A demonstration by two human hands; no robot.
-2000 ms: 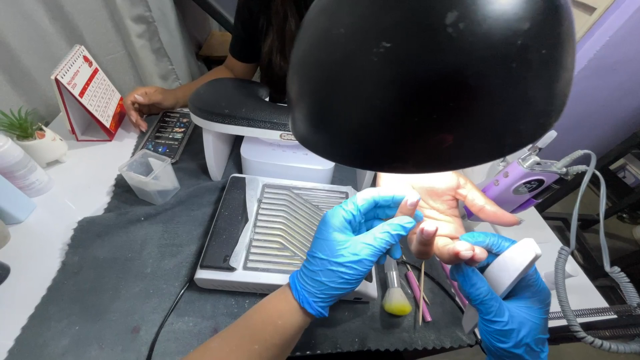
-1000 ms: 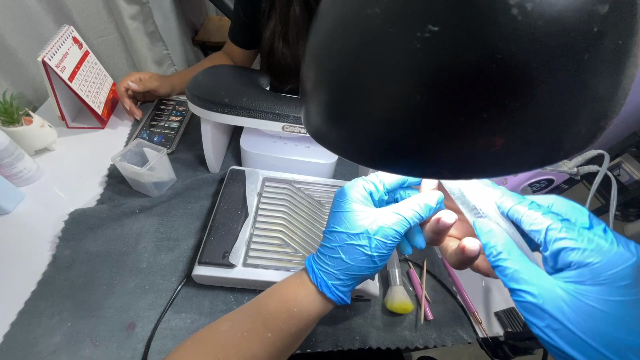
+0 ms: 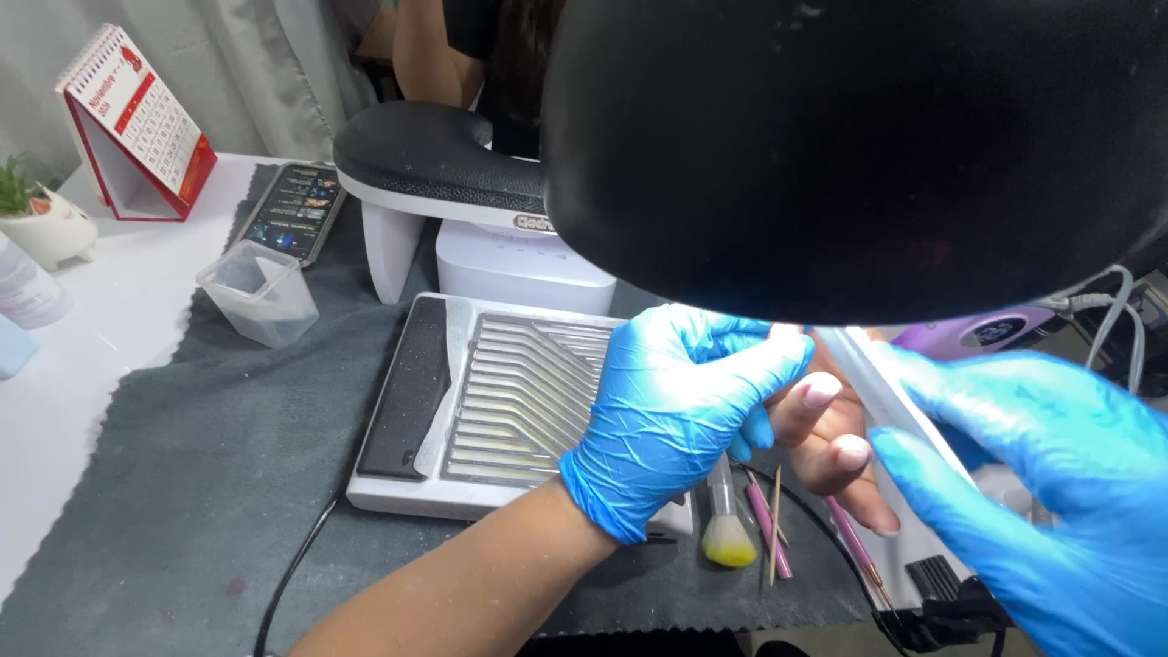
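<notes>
My left hand (image 3: 675,411), in a blue glove, grips a finger of another person's hand (image 3: 826,438) between thumb and fingers. A nail file (image 3: 890,392), pale and long, is held by my gloved right hand (image 3: 1031,456); its far end lies close beside the gripped finger. The other person's remaining fingers spread below, with long, light nails. A black lamp shade (image 3: 839,155) hangs over both hands and hides the far part of the other person's hand. Under my left hand sits a white nail dust collector (image 3: 529,392) with a metal grille.
A soft brush (image 3: 728,538), a wooden stick (image 3: 775,529) and pink tools (image 3: 768,529) lie on the dark cloth. Behind stand a padded armrest (image 3: 429,151) and a white device (image 3: 520,274). To the left are a plastic cup (image 3: 260,297), a phone (image 3: 294,210), a desk calendar (image 3: 141,128) and a potted plant (image 3: 46,224).
The other person's far hand, earlier by the phone, has left it, and that arm is now raised. Two seconds ago my right hand held a white block-like object; now it holds the file.
</notes>
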